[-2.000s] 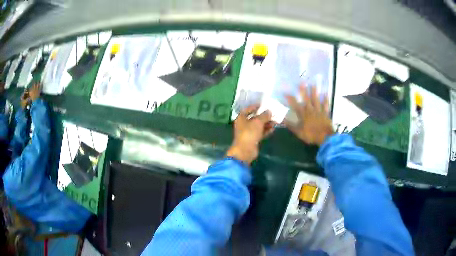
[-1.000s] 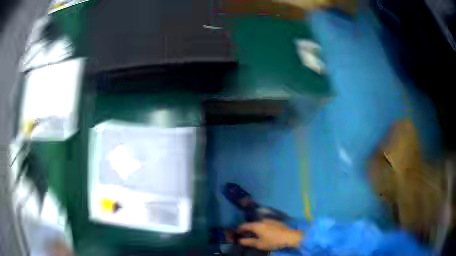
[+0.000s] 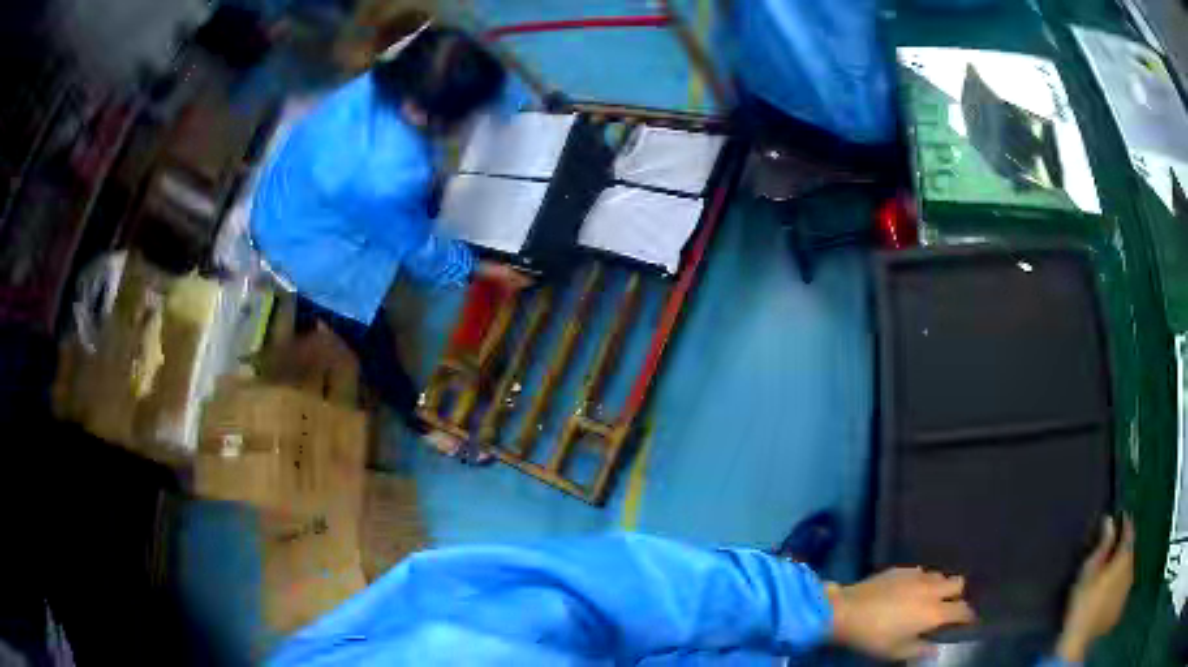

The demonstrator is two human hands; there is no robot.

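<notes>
A black two-bay tray [image 3: 993, 345] lies on the green bench at the right, both bays bare and dark, with a rib across its middle. My left hand [image 3: 902, 612] lies over its near left part, fingers bent; its grip is unclear. A small piece of something white shows under that hand at the bottom edge. My right hand [image 3: 1102, 586] is at the tray's near right edge, fingers and thumb around the rim, partly cut off by the frame.
A person in a blue smock [image 3: 345, 222] bends over a low orange-brown trolley [image 3: 593, 358] holding a tray of white flat items [image 3: 648, 224]. Cartons [image 3: 293, 456] stand at the left. A printed tablet box [image 3: 1003, 130] lies beyond the black tray. Another blue smock [image 3: 814, 65] is behind.
The view has swung from the boxes on the conveyor to the floor, trolley and black tray. Both my hands are now at the tray; one second ago only one hand showed clearly.
</notes>
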